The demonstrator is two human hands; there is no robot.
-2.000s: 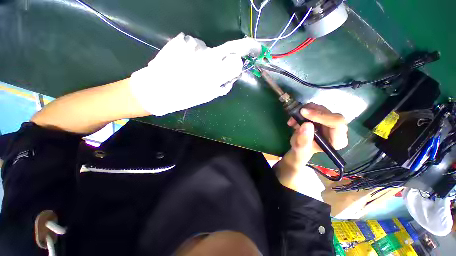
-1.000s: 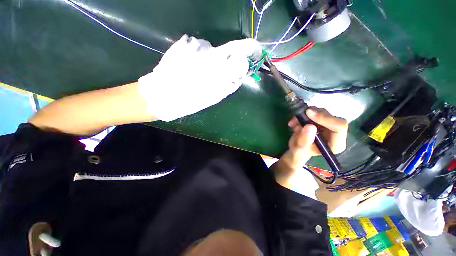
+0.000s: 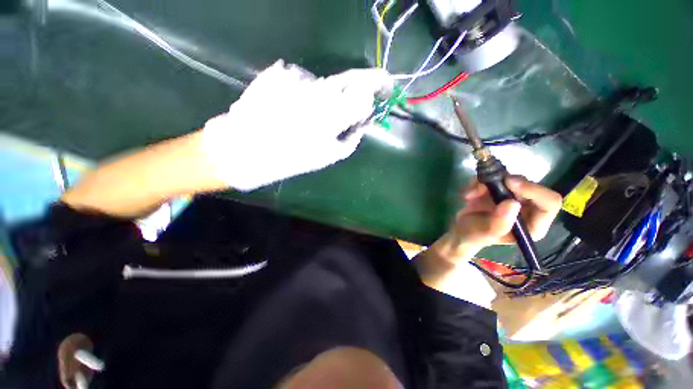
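My left hand (image 3: pixel 285 129), in a white glove, pinches a small green circuit board (image 3: pixel 397 96) at the wire ends; its fingertips are partly blurred. Red, white and yellow lead wires (image 3: pixel 437 93) run from the board towards the tubular unit (image 3: pixel 486 42) at the top. A black cable (image 3: pixel 437 129) leaves the board to the right. A thin silvery strand (image 3: pixel 178 55) runs from the upper left to the glove. My bare right hand (image 3: pixel 513 213) grips the black handle of a soldering iron (image 3: pixel 494 178). Its tip points up, right of the board and apart from it.
A green bench edge (image 3: pixel 334 222) runs before my body. At the right are a black box with a yellow label (image 3: pixel 581 196), a black cable pile (image 3: pixel 581 266) and blue handles (image 3: pixel 646 235). A white cloth-like shape (image 3: pixel 653 323) and yellow-blue packages (image 3: pixel 566 361) show at lower right.
My right hand has moved right with the iron, and its tip has left the board. My left hand still holds the board, shifted only slightly.
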